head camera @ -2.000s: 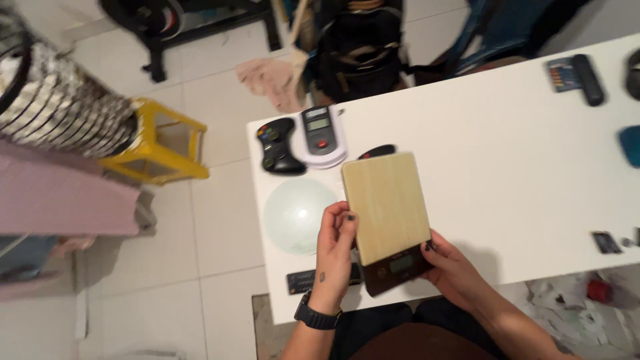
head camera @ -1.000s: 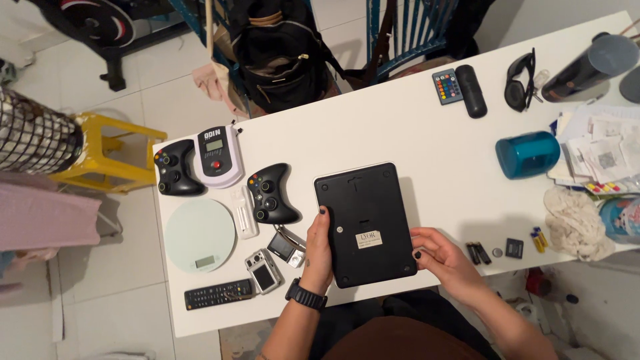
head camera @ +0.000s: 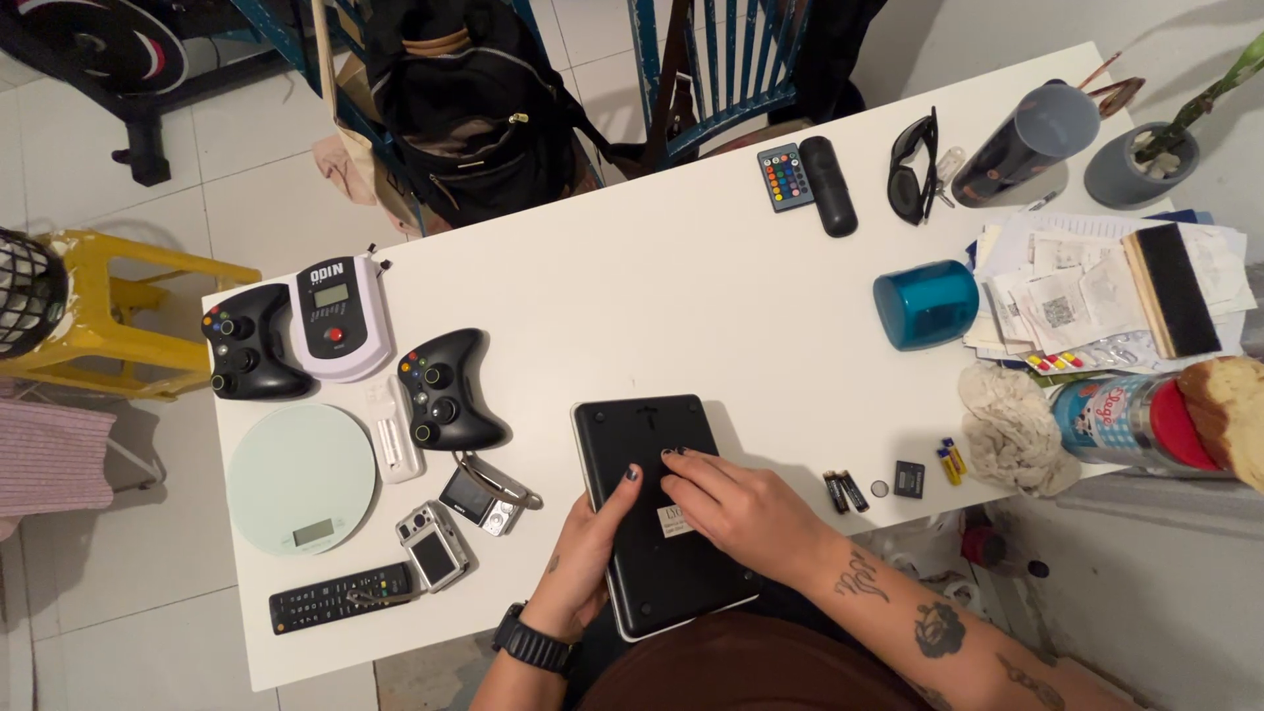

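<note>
A kitchen scale (head camera: 664, 583) is turned over, its black underside with a small label facing up, at the table's near edge. My left hand (head camera: 591, 538) grips its left side, thumb on the underside and fingers hidden beneath. My right hand (head camera: 736, 509) lies with its fingertips on the underside, partly covering the label. Right of it are dark AAA-type batteries (head camera: 845, 491), a coin cell (head camera: 879, 488), a square camera battery (head camera: 908, 480) and small yellow batteries (head camera: 952, 461).
At left lie game controllers (head camera: 456, 390), a round glass scale (head camera: 301, 474), a white device with a display (head camera: 338, 326), compact cameras (head camera: 432, 548) and a remote control (head camera: 341, 595). Farther right stand a teal container (head camera: 925, 305), papers (head camera: 1071, 286), a crumpled cloth (head camera: 1017, 425) and a dark tumbler (head camera: 1027, 143).
Two seconds ago the scale's light top faced up; its black underside shows now. My right hand has moved from the scale's right edge onto its underside.
</note>
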